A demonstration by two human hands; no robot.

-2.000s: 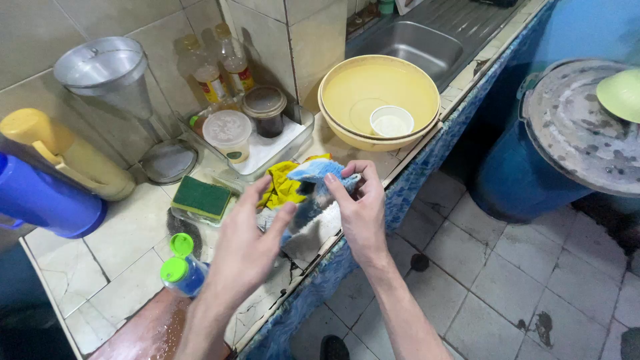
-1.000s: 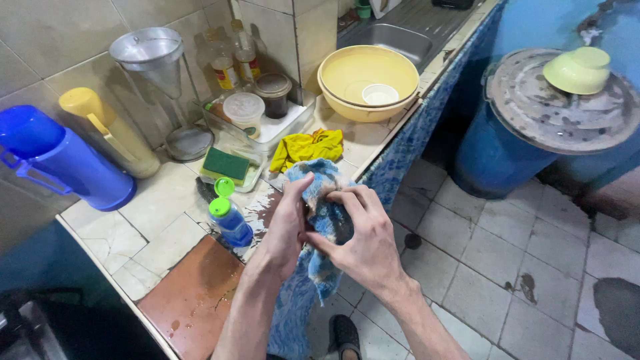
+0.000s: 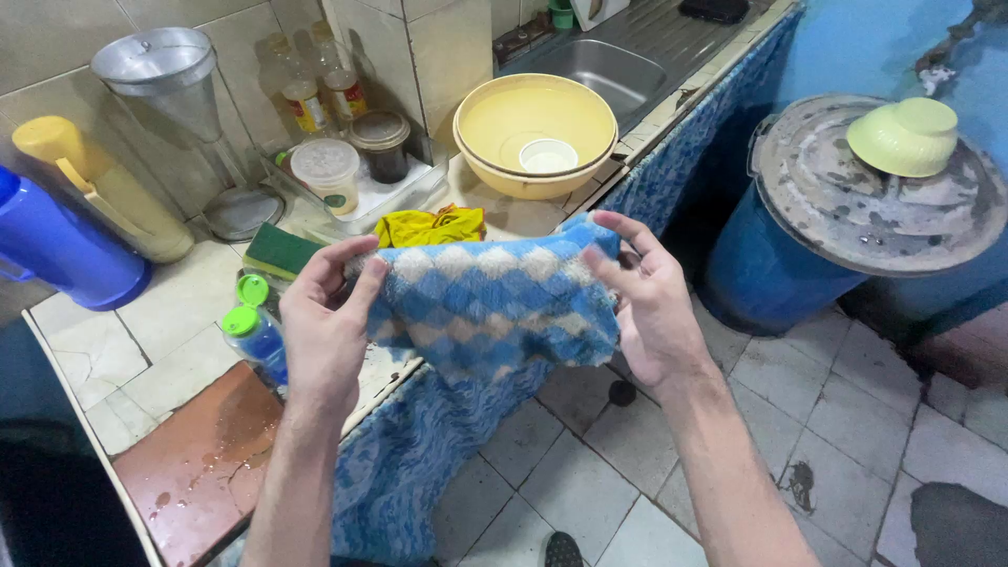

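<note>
A blue and white patterned cloth (image 3: 488, 303) is spread between my two hands above the counter's front edge. My left hand (image 3: 335, 303) pinches its upper left corner between thumb and fingers. The upper right corner is gripped by my right hand (image 3: 642, 291). Just behind the cloth lies a crumpled yellow cloth (image 3: 429, 227). A green and yellow sponge (image 3: 282, 250) and a small bottle with a green flip cap (image 3: 256, 335) are left of my left hand.
Stacked yellow basins (image 3: 535, 134) hold a white bowl beside the steel sink (image 3: 606, 75). A tray (image 3: 370, 201) carries lidded containers. Blue (image 3: 67, 244) and yellow (image 3: 102, 189) jugs stand left. A pale green bowl (image 3: 902, 138) sits on a blue barrel's lid (image 3: 866, 205). The counter edge bears broken tiles.
The blue and white cloth was bunched between my hands and is now stretched out flat. My hands have moved apart, each holding one corner.
</note>
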